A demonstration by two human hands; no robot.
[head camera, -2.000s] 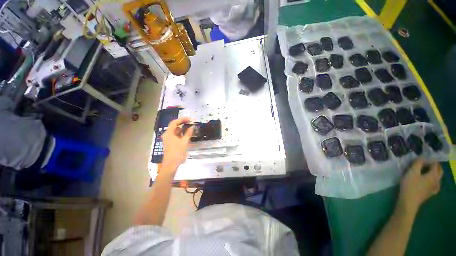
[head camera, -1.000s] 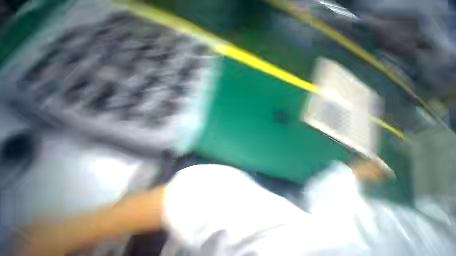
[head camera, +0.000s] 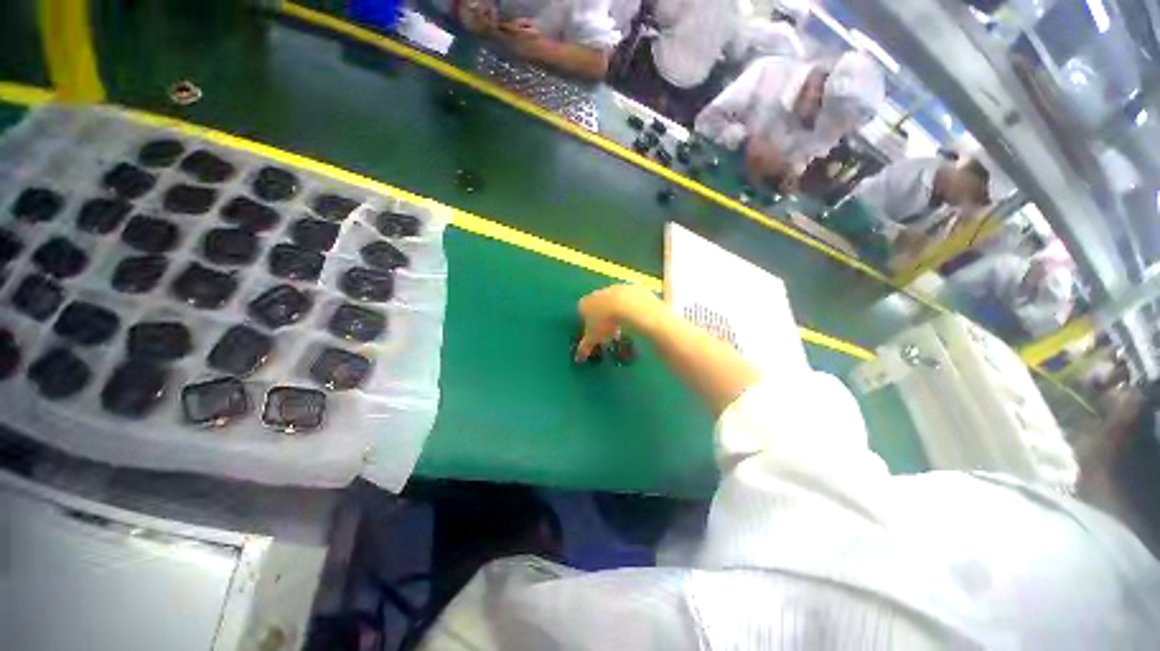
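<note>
My right hand (head camera: 614, 315) reaches over the green bench (head camera: 509, 413) with fingertips bent down. The fingers are on a small dark piece (head camera: 623, 350), likely a black housing, low at the bench surface. The fingers partly hide it, and whether it is lifted is unclear. My left hand is out of the picture. Many black square housings (head camera: 295, 407) lie in rows on a whitish wrinkled liner sheet (head camera: 414, 343) at the left.
A cream perforated board (head camera: 731, 274) lies just beyond my right forearm. The dark green conveyor (head camera: 344, 95) with yellow edges runs behind, carrying a small metal-edged part (head camera: 186, 93). White machine table (head camera: 115, 572) is lower left. Several people in white smocks sit across.
The view has swung right from the machine. My right hand has moved from near the cream board to the dark piece on the bench. My left arm has left the picture.
</note>
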